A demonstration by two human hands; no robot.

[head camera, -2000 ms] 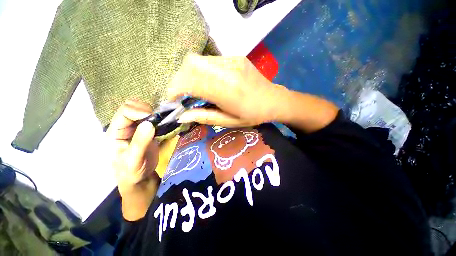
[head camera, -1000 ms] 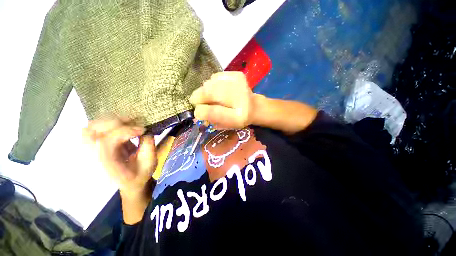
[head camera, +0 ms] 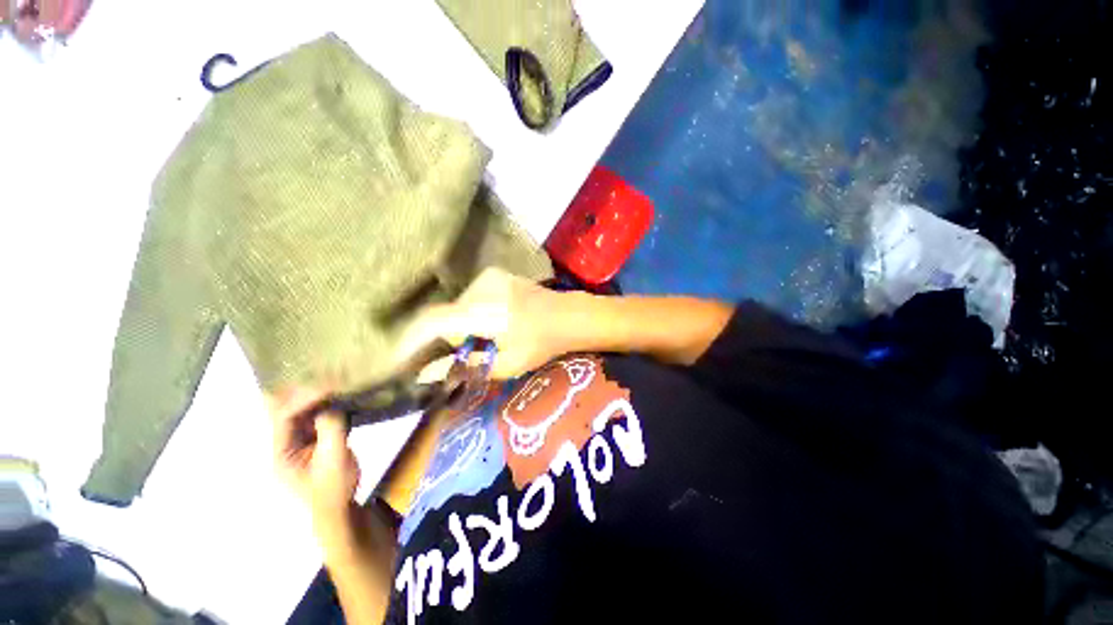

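Note:
An olive jacket (head camera: 305, 208) lies on the white table with its hem toward me and a black hanger hook (head camera: 217, 73) at its neck. My left hand (head camera: 320, 458) pinches the dark-bound hem (head camera: 385, 401) at its left part. My right hand (head camera: 507, 324) is at the right part of the hem and holds small snips (head camera: 474, 357), mostly hidden in the palm. Whether the blades touch the cloth is too blurred to tell. One sleeve (head camera: 153, 391) lies spread to the left, ending in a dark cuff.
Another olive sleeve with a black-edged cuff (head camera: 531, 92) lies at the table's far right. A red stool or bin (head camera: 601, 226) stands beside the white table (head camera: 610, 134). A white plastic piece (head camera: 940, 263) lies on the blue floor at right. Dark items sit at lower left.
The view has shifted, showing the hanger hook and more of the second sleeve. The hem is bunched up more between my hands. My left fingers, looser a second ago, now pinch the hem.

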